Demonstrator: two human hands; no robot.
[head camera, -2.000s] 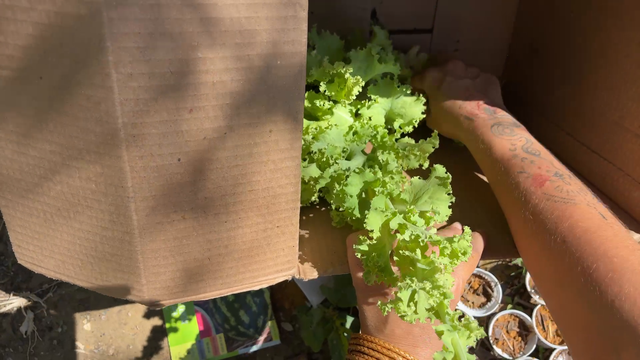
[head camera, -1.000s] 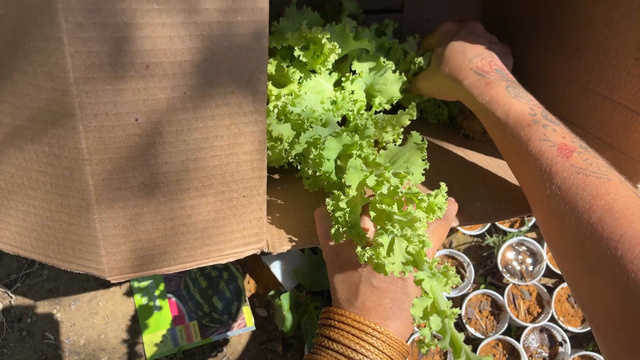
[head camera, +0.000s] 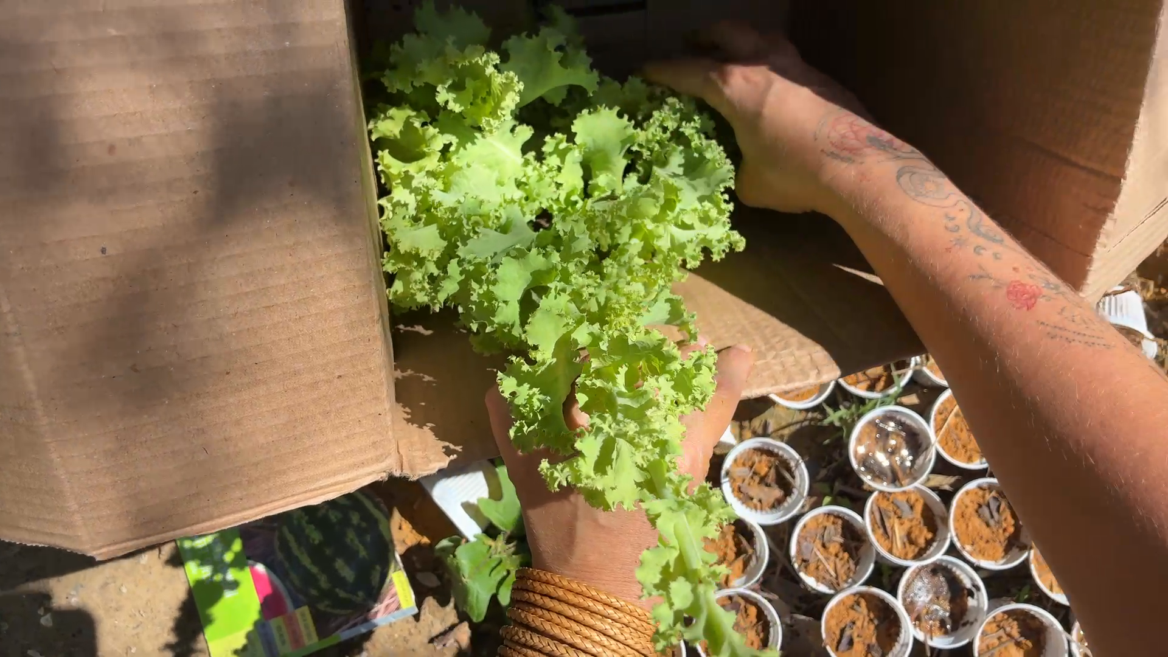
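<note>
Bright green curly lettuce (head camera: 547, 246) leans out of an open cardboard box (head camera: 192, 274) and trails down over its lower flap. My left hand (head camera: 602, 456), with braided bracelets (head camera: 575, 616) at the wrist, is under the front of the leaves; they cover most of its palm and fingers, so its hold is unclear. Inside the box, my right hand (head camera: 757, 109) reaches to the far right side of the lettuce, its fingers partly in shadow beside the leaves. The plants' bases are hidden.
Several white cups of orange soil (head camera: 826, 547) stand on the ground at lower right, below my right forearm. A printed watermelon packet (head camera: 301, 575) lies at lower left beside a small leafy plant (head camera: 484, 566). The box wall (head camera: 1031, 119) rises at right.
The lettuce has spread more to the right at the box opening. My right hand stays at its far side, the fingers now less bunched. More cups have come into view as the view shifted.
</note>
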